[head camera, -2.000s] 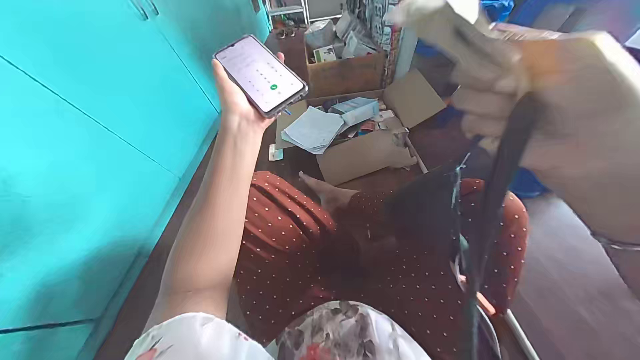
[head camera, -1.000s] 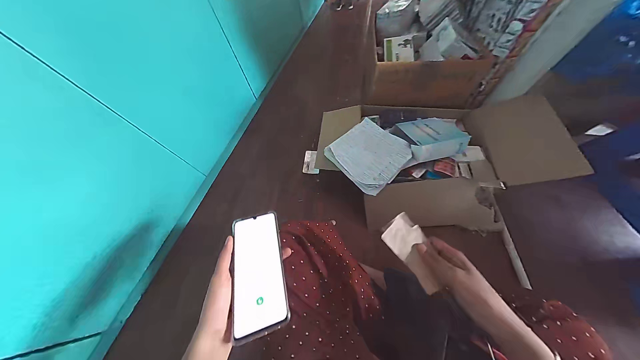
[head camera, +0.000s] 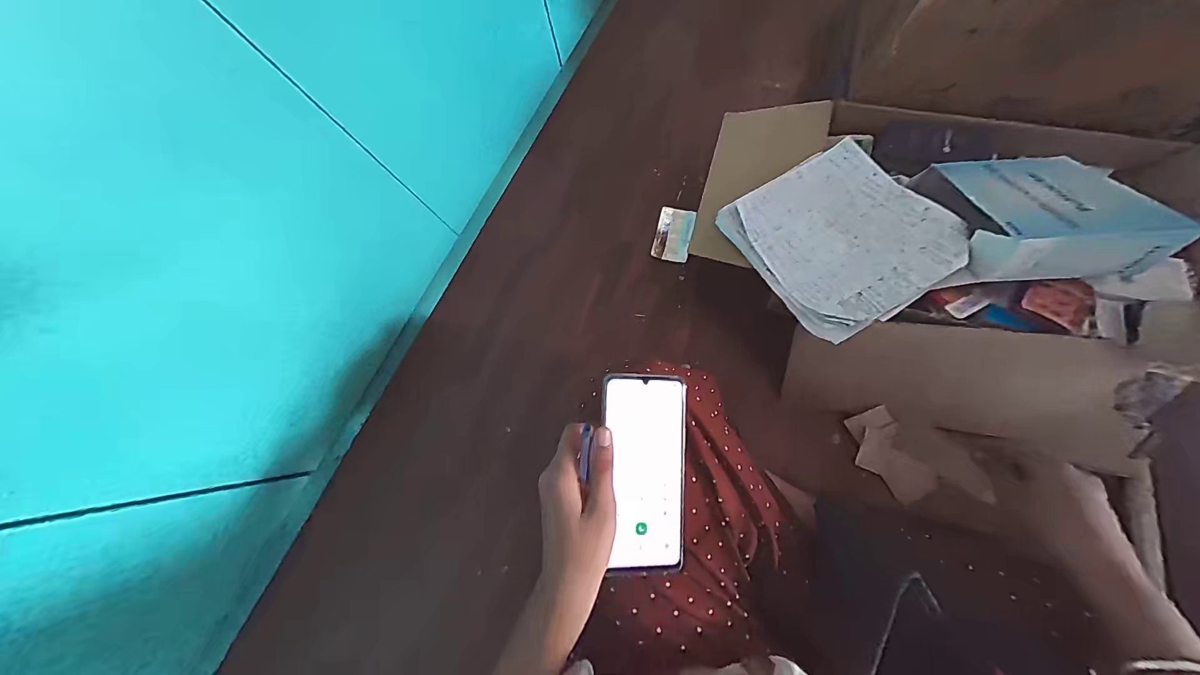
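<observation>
My left hand (head camera: 577, 506) holds a smartphone (head camera: 645, 469) upright along its left edge, thumb on the side; its screen is bright white with a small green button near the bottom. My right hand (head camera: 1008, 473), blurred, is at the lower right, its fingers around a crumpled piece of pale paper (head camera: 891, 455), in front of the box's front flap. A dark bag or cloth (head camera: 937, 572) with a strap lies on my lap below the right hand. Red dotted trousers (head camera: 731, 487) cover my leg under the phone.
An open cardboard box (head camera: 966, 375) stands at the right, holding a stack of written papers (head camera: 848, 239), a light blue carton (head camera: 1059, 202) and small packets. A small card (head camera: 673, 234) lies on the dark floor (head camera: 450, 469) beside the flap. Turquoise cabinet doors (head camera: 216, 281) line the left.
The right hand was raised high two seconds ago and has come down low with the pale paper. The left hand keeps hold of the phone, whose keypad screen turned mostly white. The view has shifted.
</observation>
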